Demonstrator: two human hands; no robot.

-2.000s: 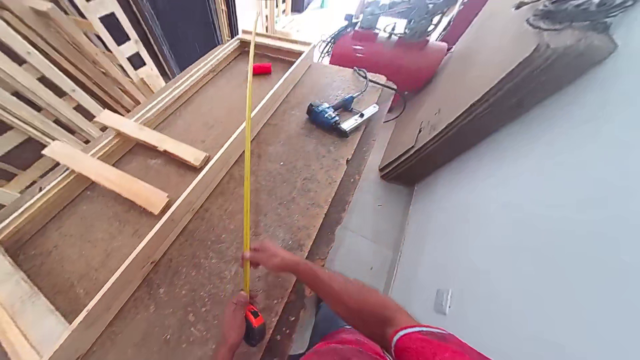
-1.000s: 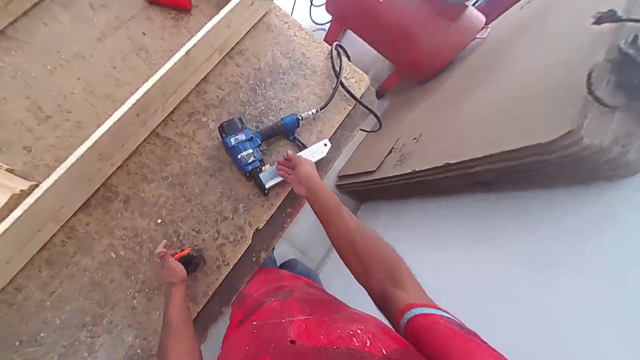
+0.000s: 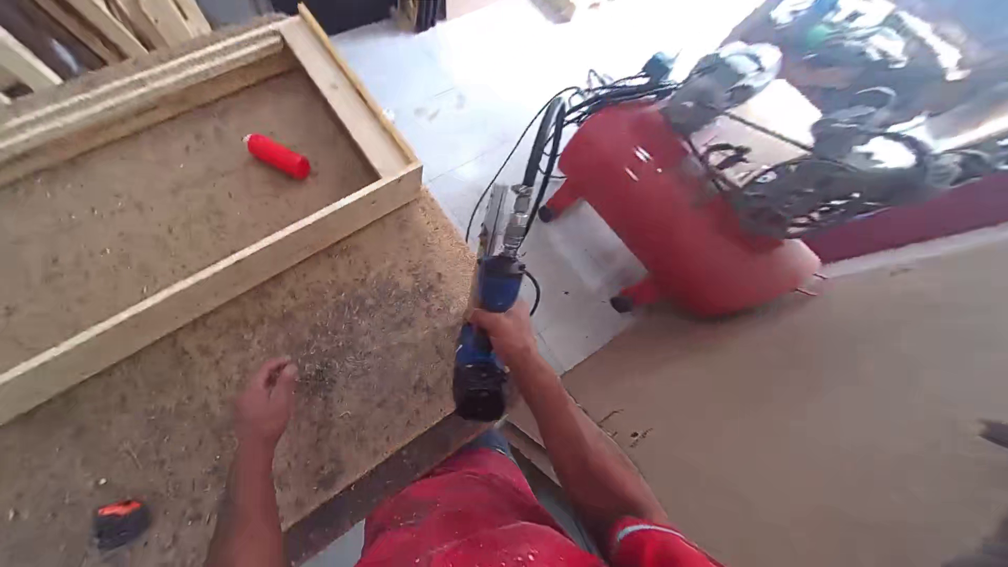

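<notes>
My right hand (image 3: 508, 327) grips a blue and black pneumatic nailer (image 3: 482, 346) at the edge of the particle-board worktop (image 3: 354, 339); a dark air hose runs from its far end. Over the board, my left hand (image 3: 266, 398) is empty, thumb and fingers a little apart. An orange and black tape measure (image 3: 120, 522) lies on the board to the lower left of that hand. Beyond it, a wooden frame of planks (image 3: 213, 276) rests on the worktop, with a red cylindrical object (image 3: 277, 156) lying inside.
A red air compressor tank (image 3: 677, 213) stands on the floor past the worktop's right end, hoses and blurred items around it. Stacked brown sheets (image 3: 795, 402) take up the right side. Wooden slats (image 3: 110, 31) stand at the top left.
My right hand, reaching to the nailer lying on the board one second ago, now holds it. My left hand has let go of the tape measure. The view has shifted.
</notes>
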